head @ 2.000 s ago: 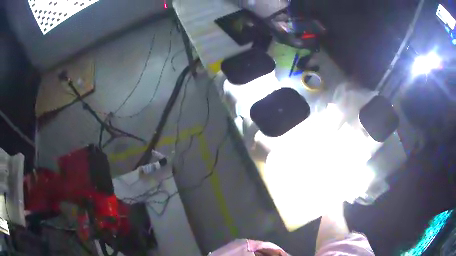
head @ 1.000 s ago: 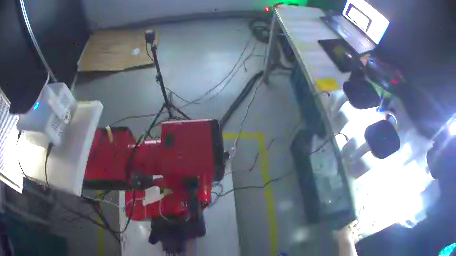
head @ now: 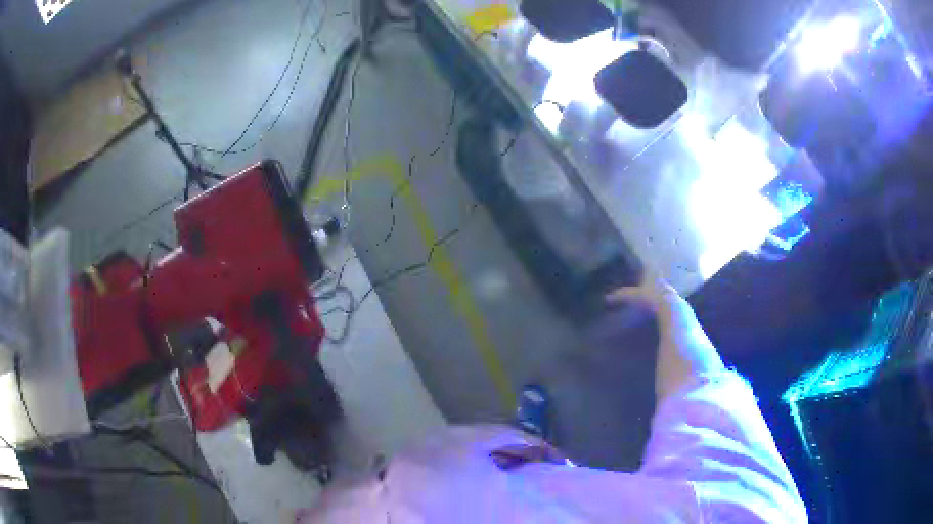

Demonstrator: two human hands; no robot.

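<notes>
My right hand (head: 645, 292) is at the near corner of the white bench (head: 670, 251), fingers pointing left; whether it grips the edge is unclear. My left hand is not in view. A white unit with a black rounded top (head: 640, 87) stands on the bench, with a second black-topped unit (head: 566, 15) behind it, cut by the upper edge. A dark rounded shape lies farther right in the glare. Strong white light washes out much of the bench surface.
The red motorised rig (head: 235, 246) stands left on a white floor plate (head: 379, 358). A black tripod (head: 169, 133) and thin cables are on the floor. A teal crate (head: 854, 353) is at lower right. A small blue object (head: 532, 407) is low centre.
Since one second ago the view has swung, so the rig sits farther left and the bench higher. My right hand and forearm now show more fully at the bench corner.
</notes>
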